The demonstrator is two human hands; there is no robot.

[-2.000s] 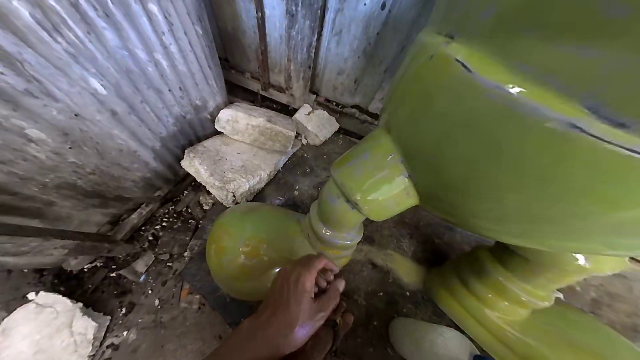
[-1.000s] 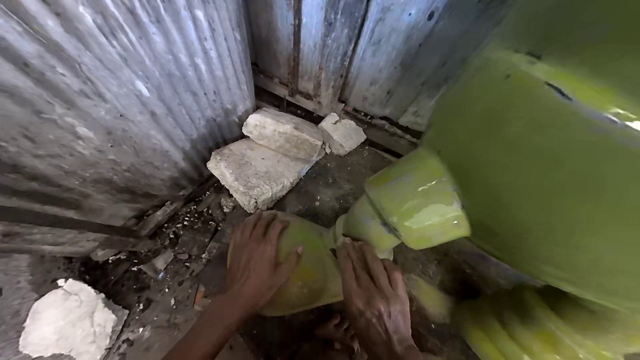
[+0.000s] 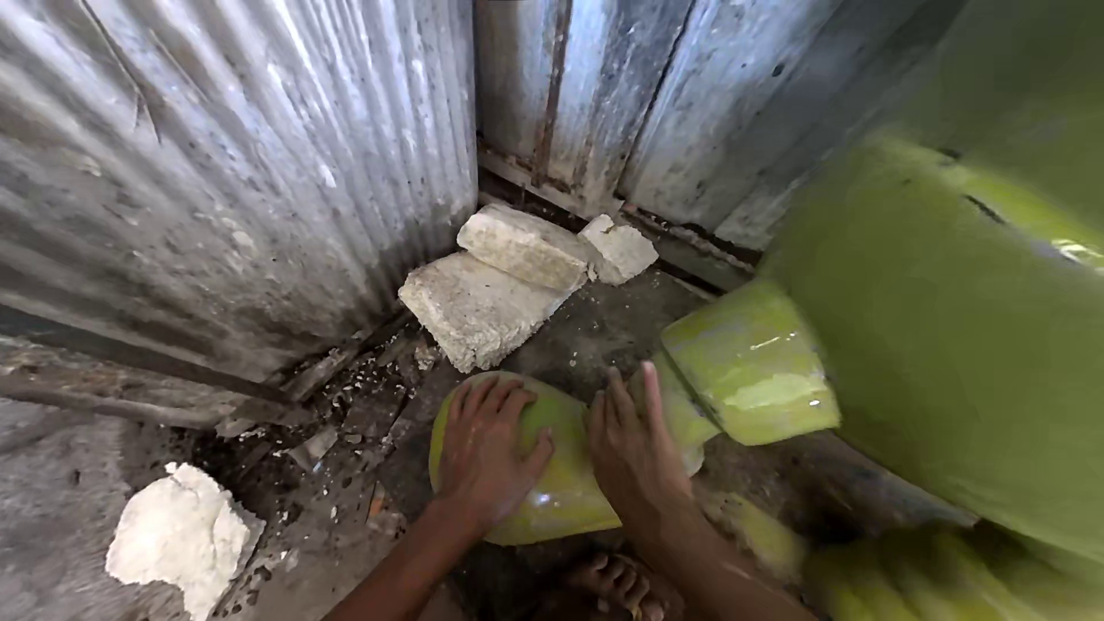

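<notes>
A glossy yellow-green rounded piece (image 3: 561, 492) lies on the dark floor, its narrower neck pointing toward a short green collar (image 3: 750, 362) on a large green body (image 3: 940, 345). My left hand (image 3: 492, 448) rests flat on the rounded end, fingers slightly apart. Against the neck side lies my right hand (image 3: 638, 440), fingers extended and nearly together, palm on the surface. Neither hand's fingers are closed around the piece. Part of the neck is hidden behind my right hand. The material of the green pieces cannot be told.
Pale foam-like or stone-like blocks (image 3: 483, 306) lie by the corner of the corrugated metal wall (image 3: 259, 172) and the flat metal panels (image 3: 690, 103). A broken pale chunk (image 3: 181, 543) sits at lower left. Debris litters the wall's foot. A ribbed green part (image 3: 931, 573) stands lower right; toes (image 3: 617, 586) show below.
Two seconds ago a hand was at the near side of the neck; both hands now lie on the green piece. Since one second ago, my right hand's fingers have straightened. The view has shifted.
</notes>
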